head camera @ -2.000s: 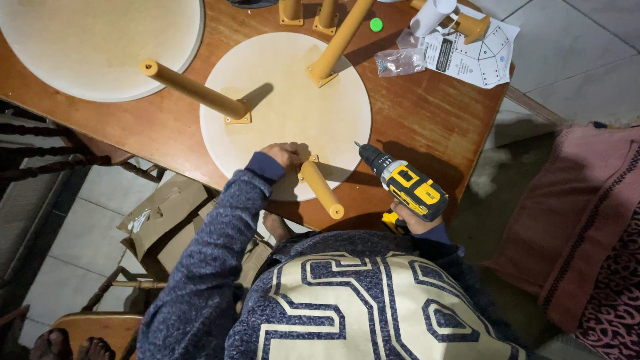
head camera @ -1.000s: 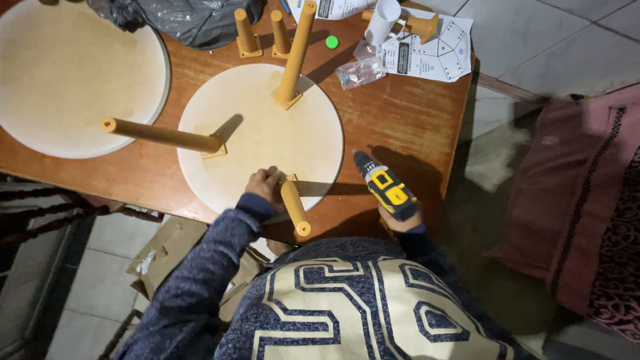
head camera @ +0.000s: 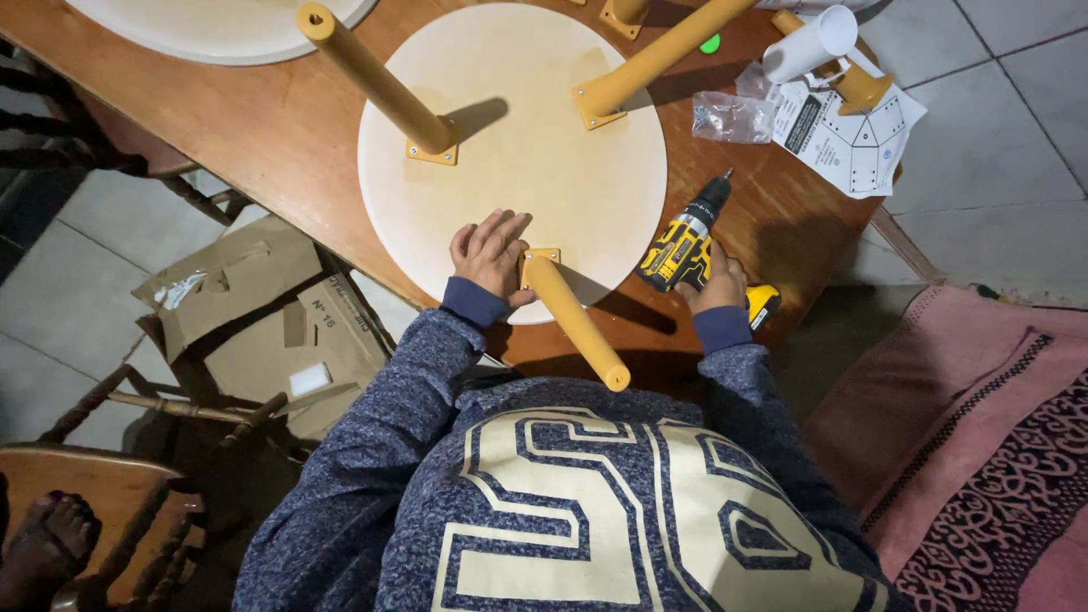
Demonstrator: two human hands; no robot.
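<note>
My right hand [head camera: 718, 283] is closed around the handle of a yellow and black cordless drill [head camera: 684, 242], held over the table at the disc's right edge, its bit pointing up and away. My left hand [head camera: 493, 253] rests on the round pale wooden disc [head camera: 510, 200], fingers partly spread beside the mounting plate of the nearest yellow leg [head camera: 580, 327]. Whether the fingers touch the plate is unclear. Two more yellow legs, one at the left [head camera: 378, 81] and one at the right [head camera: 654, 64], stand on the disc with screws in their plates.
On the wooden table [head camera: 280, 127] lie a second round disc [head camera: 229, 25], a green cap [head camera: 711, 43], a plastic bag of small hardware [head camera: 733, 117] and a printed sheet [head camera: 850, 144] under a white cup-like piece [head camera: 812, 42]. Left are cardboard [head camera: 297, 340] and a chair [head camera: 93, 476] with someone's foot.
My right hand and the drill have moved away from me, next to the disc's edge. My left hand stays beside the near leg's plate. The view has shifted.
</note>
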